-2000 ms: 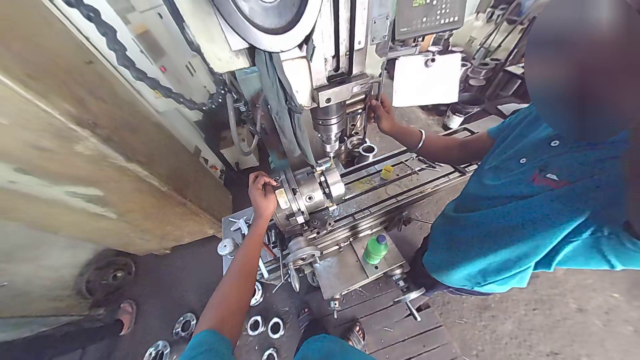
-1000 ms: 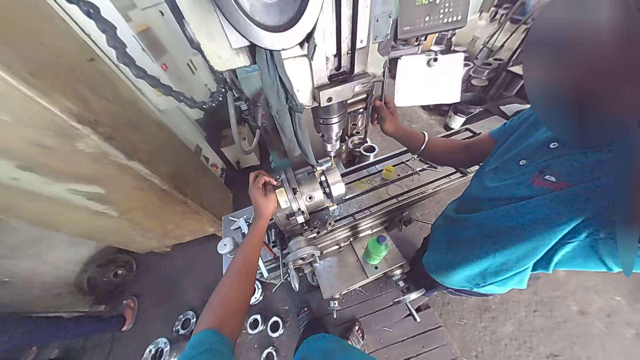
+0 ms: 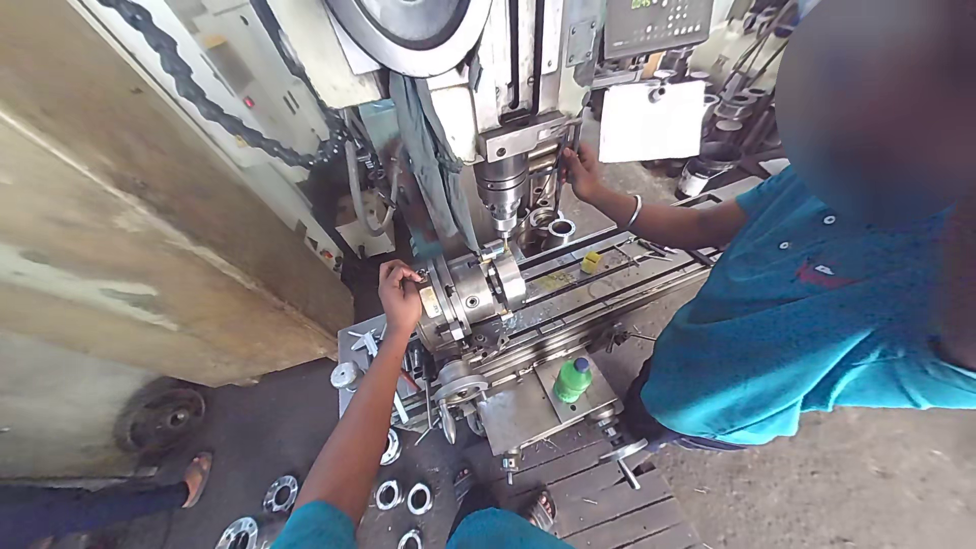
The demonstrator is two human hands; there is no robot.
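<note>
My left hand (image 3: 400, 293) lies with curled fingers on the back rim of a metal dividing head (image 3: 435, 305), at a small knob. The dividing head carries a chuck (image 3: 473, 293) with a round metal workpiece (image 3: 509, 280) in its jaws. Above the workpiece, a drill chuck (image 3: 505, 202) on the milling machine's spindle holds a slim tool whose tip is at or near the workpiece's top edge. At the right, a co-worker in a teal shirt holds a dark lever (image 3: 566, 164) beside the spindle. My right hand is not in view.
The slotted machine table (image 3: 610, 282) bears a yellow block (image 3: 591, 262) and metal rings (image 3: 561, 229). A green bottle (image 3: 572, 380) stands on a metal plate near the handwheel (image 3: 460, 387). Flanges (image 3: 281, 494) lie on the floor, near another person's foot (image 3: 198, 479).
</note>
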